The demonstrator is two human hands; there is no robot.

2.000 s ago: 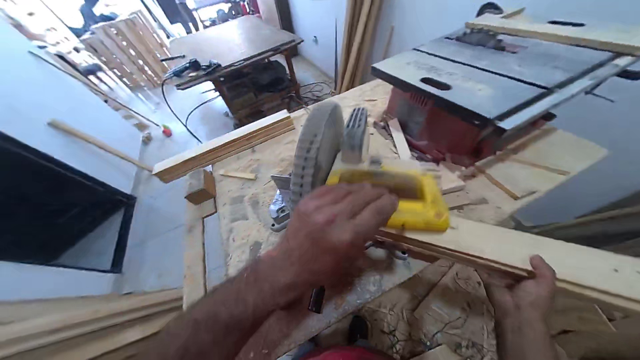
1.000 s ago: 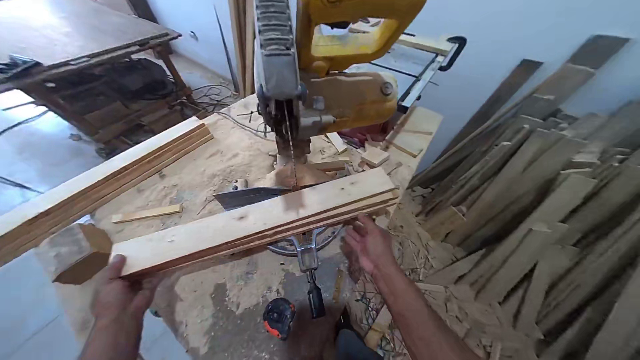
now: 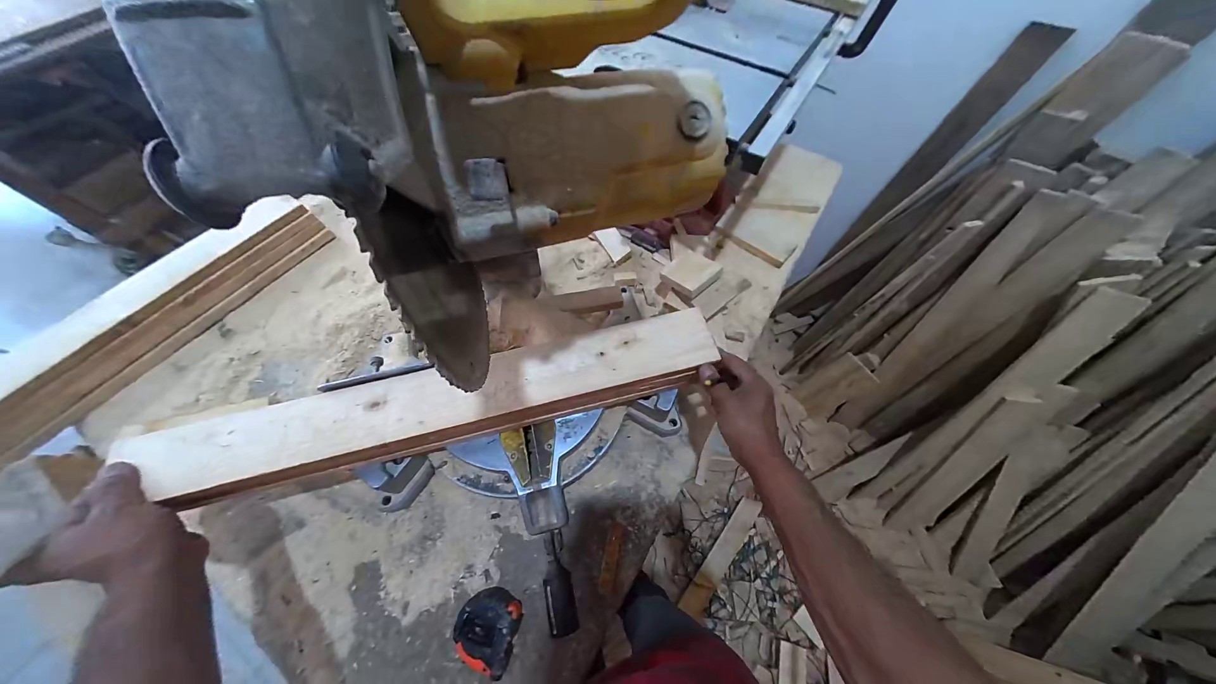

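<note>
A short stack of light wooden boards (image 3: 380, 404) lies across the base of a yellow miter saw (image 3: 608, 142). My left hand (image 3: 133, 532) grips the stack's left end, thumb on top. At the right end, my right hand (image 3: 746, 404) holds the front corner. The toothed saw blade (image 3: 446, 313) hangs raised, its lower tip overlapping the boards in view; whether it touches them I cannot tell. Below the boards, the saw's metal turntable (image 3: 541, 465) and its black handle (image 3: 560, 594) show.
More stacked boards (image 3: 171, 304) lie at the left. A tape measure (image 3: 487, 627) sits near the bench's front edge. Wood offcuts (image 3: 692, 274) and sawdust lie behind the saw. Many rough planks (image 3: 1045, 380) lean against the wall at right, with scraps (image 3: 727, 551) on the floor.
Two seconds ago one hand was at the saw's yellow handle; both hands now hold the board stack. Since one second ago, my right hand has moved to the stack's right end. The view has shifted.
</note>
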